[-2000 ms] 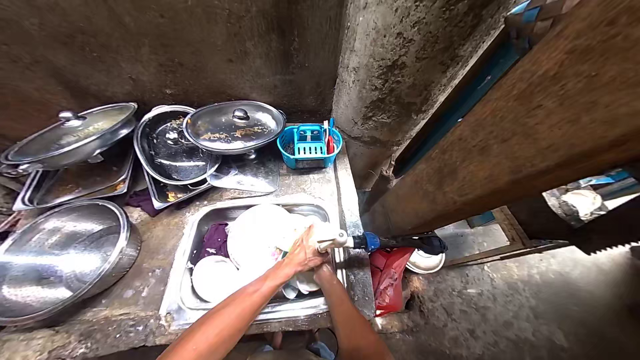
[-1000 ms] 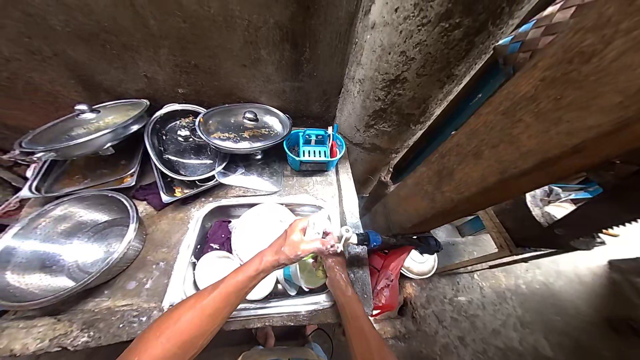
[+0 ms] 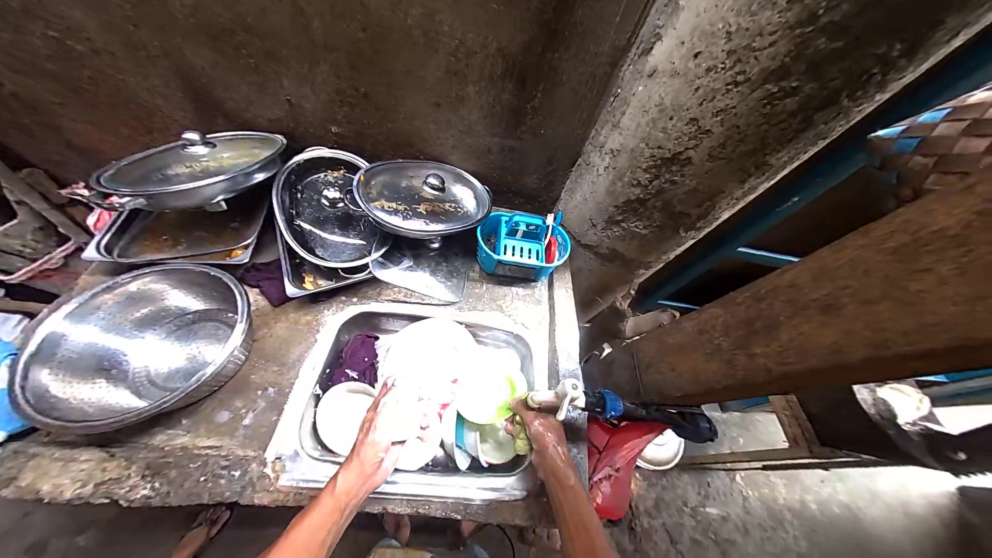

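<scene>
A steel sink point(image 3: 511, 488) holds white dishes, stacked bowls and a purple cloth point(image 3: 356, 360). My left hand point(image 3: 378, 438) is at a white dish point(image 3: 415, 411) in the middle of the sink; glare hides just how its fingers sit. My right hand point(image 3: 536, 430), wet, is at the sink's right side, closed around a yellow-green piece, perhaps a sponge, beside a pale green bowl point(image 3: 488, 395). The white tap point(image 3: 566, 395) is just above my right hand. Below that bowl, several bowls point(image 3: 473, 442) lean on edge.
A large steel colander point(image 3: 132, 349) stands left of the sink. Behind are lidded steel pans point(image 3: 422, 198), food-stained trays point(image 3: 186, 236) and a blue plastic basket point(image 3: 523, 252). A black-wrapped pipe point(image 3: 651, 415) runs right from the tap, over a red plastic bag point(image 3: 620, 465). A wooden beam point(image 3: 837, 310) slants at right.
My hands, together near the tap before, are now apart. The left has moved left and down to a white dish; the right is low beside the tap.
</scene>
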